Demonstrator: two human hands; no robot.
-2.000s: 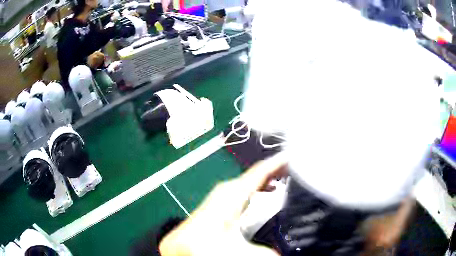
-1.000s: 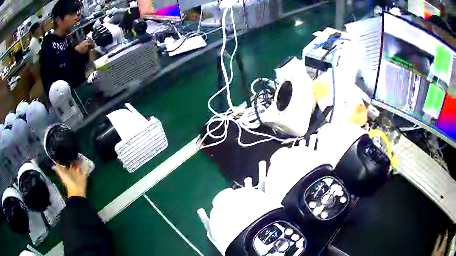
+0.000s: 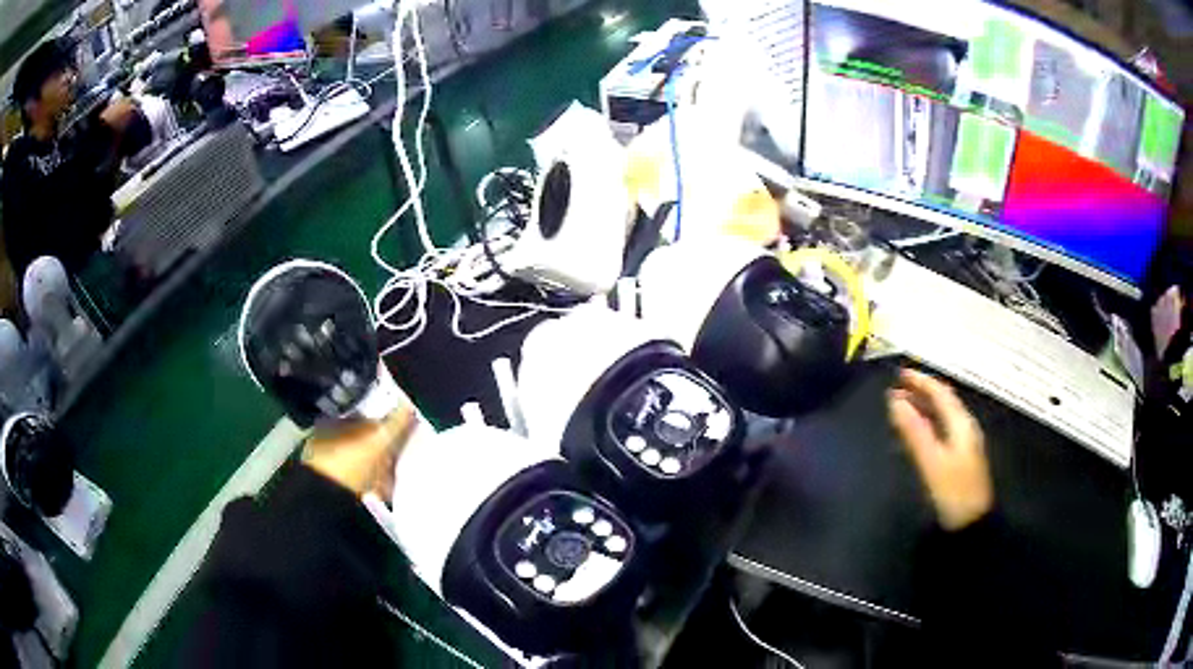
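My left hand (image 3: 360,451) grips the white base of a PTZ dome camera (image 3: 310,342) and holds it upright, its glossy black head on top. Two more PTZ cameras, one in front (image 3: 550,549) and one behind it (image 3: 661,425), stand on the bench with lens and LED windows facing me. A third camera (image 3: 775,333) stands behind them, its black head turned to the right. My right hand (image 3: 942,444) is empty with fingers apart, above the black bench top (image 3: 837,484) to the right of the cameras.
A monitor (image 3: 981,144) stands at the back right, with a long white keyboard (image 3: 1007,346) before it and a mouse (image 3: 1143,542) at right. Yellow tape roll (image 3: 850,294) and white cables (image 3: 419,281) lie behind the cameras. More cameras (image 3: 46,464) stand at far left. A person (image 3: 52,170) is beyond.
My left hand has taken hold of a camera from the left side and brought it right, beside the front cameras. My right hand has come further into view. The view has turned right.
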